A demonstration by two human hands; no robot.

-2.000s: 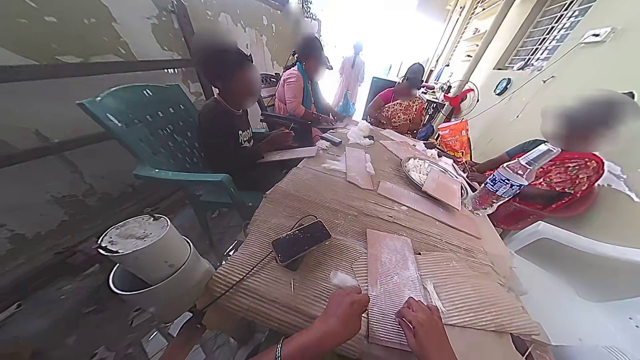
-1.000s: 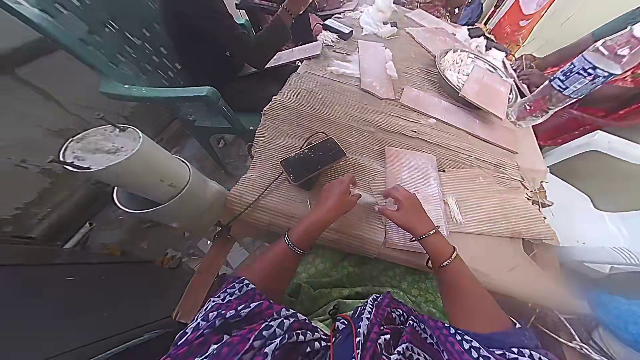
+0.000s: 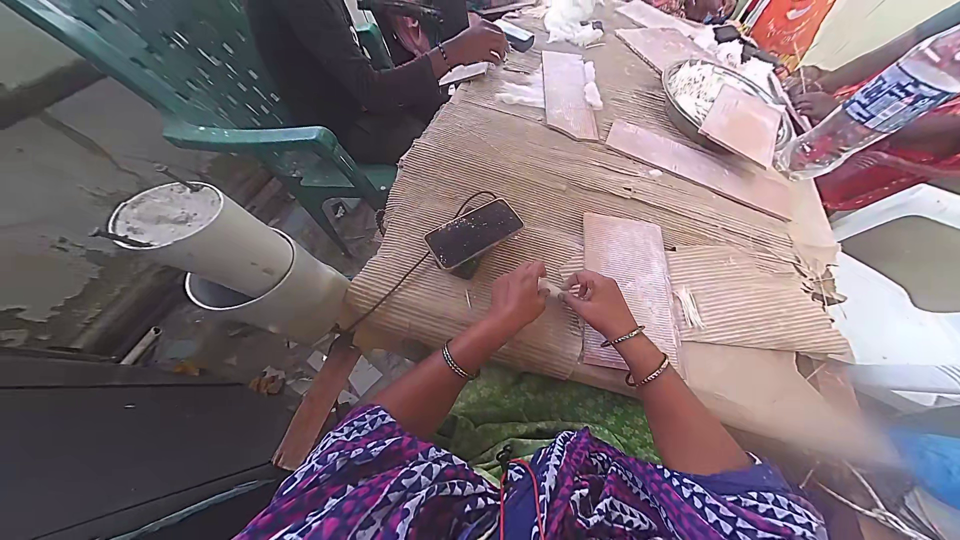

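Observation:
My left hand [image 3: 519, 294] and my right hand [image 3: 598, 301] meet over the near part of the table, their fingertips pinching a small tuft of white cotton [image 3: 553, 289] between them. Just right of and partly under my right hand lies a pinkish ridged board [image 3: 628, 262] dusted with white powder. Several thin white cotton wicks [image 3: 688, 308] lie beside it on corrugated cardboard [image 3: 757, 300]. Beyond my left hand a phone [image 3: 475, 234] rests propped on a small dark object, with a cable running off the table's left edge.
Farther along are a steel bowl [image 3: 694, 90] of white wicks, more boards [image 3: 697, 169], loose cotton [image 3: 574, 19] and a tilted plastic bottle [image 3: 874, 109]. A co-worker's hand [image 3: 480, 43] is at the far left side. A green chair [image 3: 255, 139] and white buckets [image 3: 259, 274] stand left, a white chair [image 3: 892, 292] right.
My hands, apart at the board two seconds ago, have come together with the cotton between them, just left of the board. The view has tilted down strongly.

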